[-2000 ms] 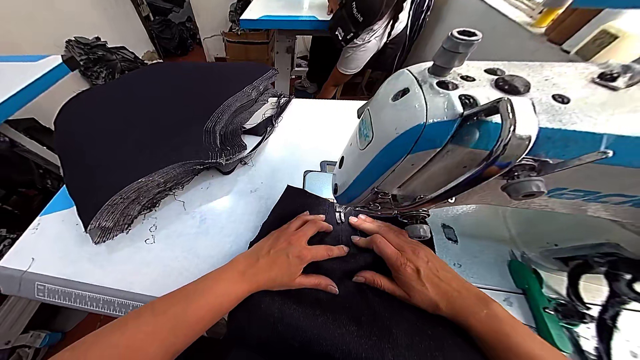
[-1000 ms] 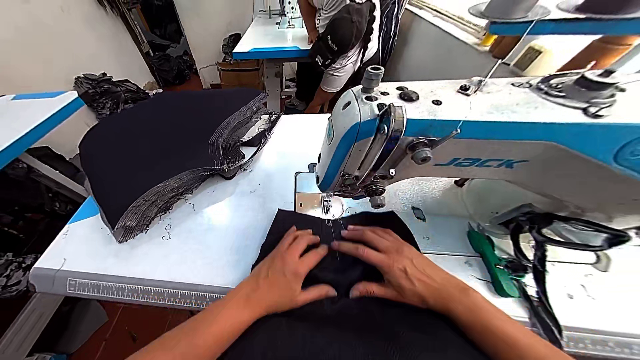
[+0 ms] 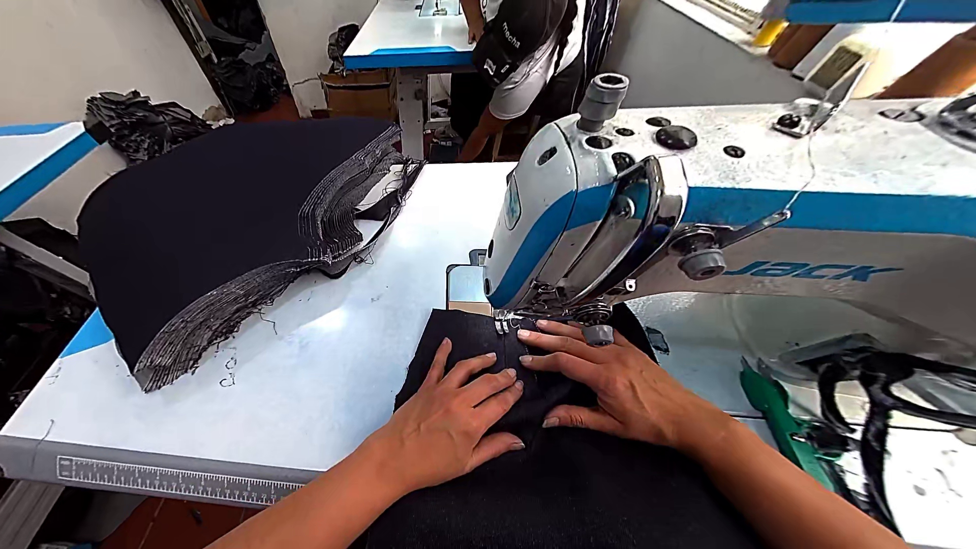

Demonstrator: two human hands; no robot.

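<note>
A dark fabric piece (image 3: 488, 351) lies under the presser foot (image 3: 505, 322) of a white and blue Jack sewing machine (image 3: 762, 160). My left hand (image 3: 457, 419) rests palm down on the fabric, left of its seam, fingers spread. Just right of the seam, my right hand (image 3: 610, 381) presses on the same cloth, its fingertips close to the foot. More of the dark cloth hangs toward me below both hands. The needle is hidden behind the machine head.
Stacked dark fabric panels (image 3: 213, 221) with frayed edges lie at the left of the white table (image 3: 320, 404). Green-handled snips (image 3: 778, 412) and black-handled scissors (image 3: 869, 404) lie at the right. A person (image 3: 526, 69) bends beside another sewing table (image 3: 412, 38) behind.
The view has shifted noticeably between frames. Both hands stay spread on the dark fabric beside the presser foot.
</note>
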